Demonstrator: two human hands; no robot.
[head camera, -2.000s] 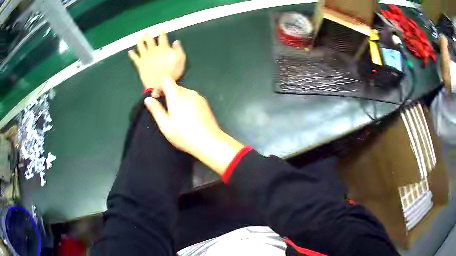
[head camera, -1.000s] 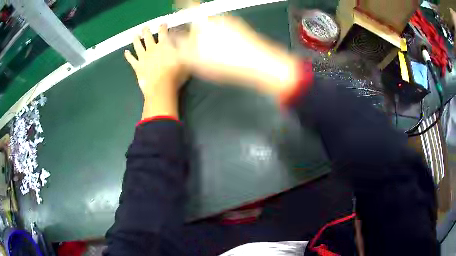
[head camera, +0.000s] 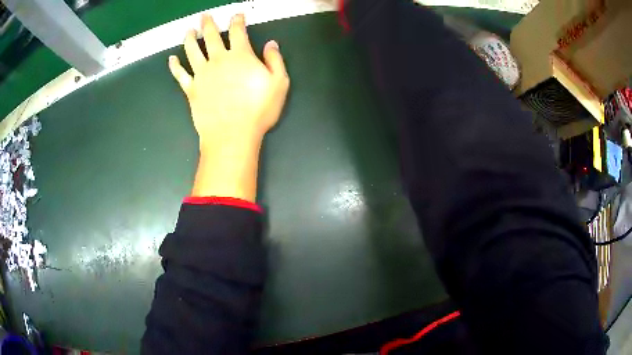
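Observation:
My left hand lies palm down on the dark green bench top, near its pale back edge, with fingers spread and nothing in it. My right arm reaches forward across the bench. Its dark sleeve with a red cuff shows, but my right hand is cut off by the top edge of the picture; only a sliver of skin shows beside the cuff.
Small white-silver parts lie heaped at the left. At the right are a round reel, an open carton, and a soldering station with a cord. A grey post stands at the upper left beyond the bench edge.
My right hand has left my left wrist and moved forward and right, out at the top. My left hand stays flat on the bench. The view has shifted, with the carton now larger.

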